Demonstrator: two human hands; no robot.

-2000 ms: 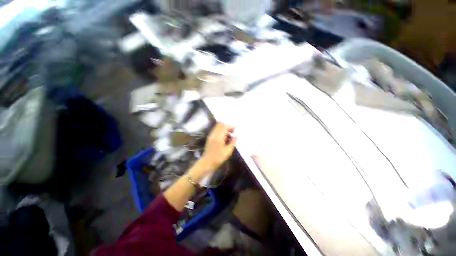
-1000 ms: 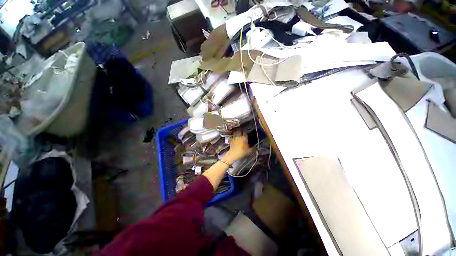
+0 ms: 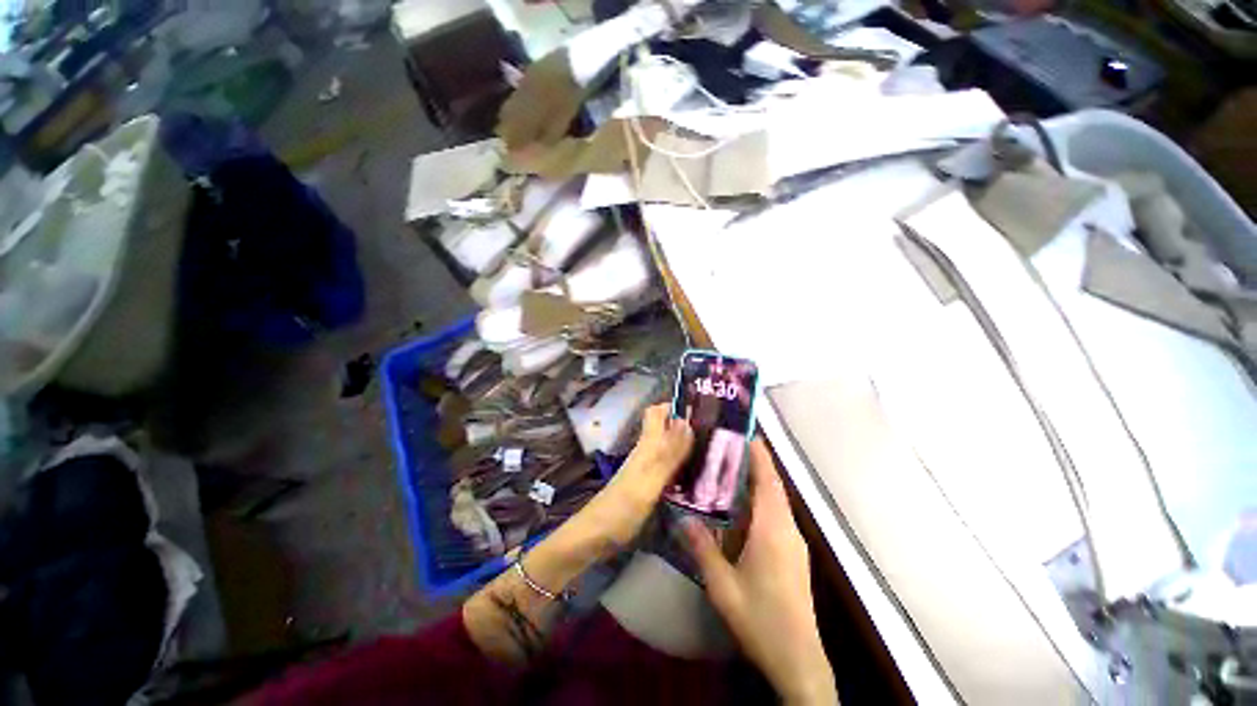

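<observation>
A smartphone (image 3: 713,435) with a lit screen showing 18:30 and a light blue edge is held upright at the table's left edge. My right hand (image 3: 765,566) grips it from below and the right side, thumb near its lower edge. My left hand (image 3: 648,476) is at the phone's left side, with fingers at the edge of the screen. A bracelet is on my left wrist. Whether the left fingers grip the phone or only touch it is hard to tell.
The white table (image 3: 827,304) bears beige-grey cut panels (image 3: 910,524) and long curved strips (image 3: 986,276). A blue crate (image 3: 414,483) of bundles stands on the floor, with white bundles (image 3: 607,269) behind it. Heaped pieces and a cable lie at the table's end. A pale tub (image 3: 1151,138) stands behind.
My left hand has come back from the bundles above the crate to the phone. My right hand and the lit phone have come into view.
</observation>
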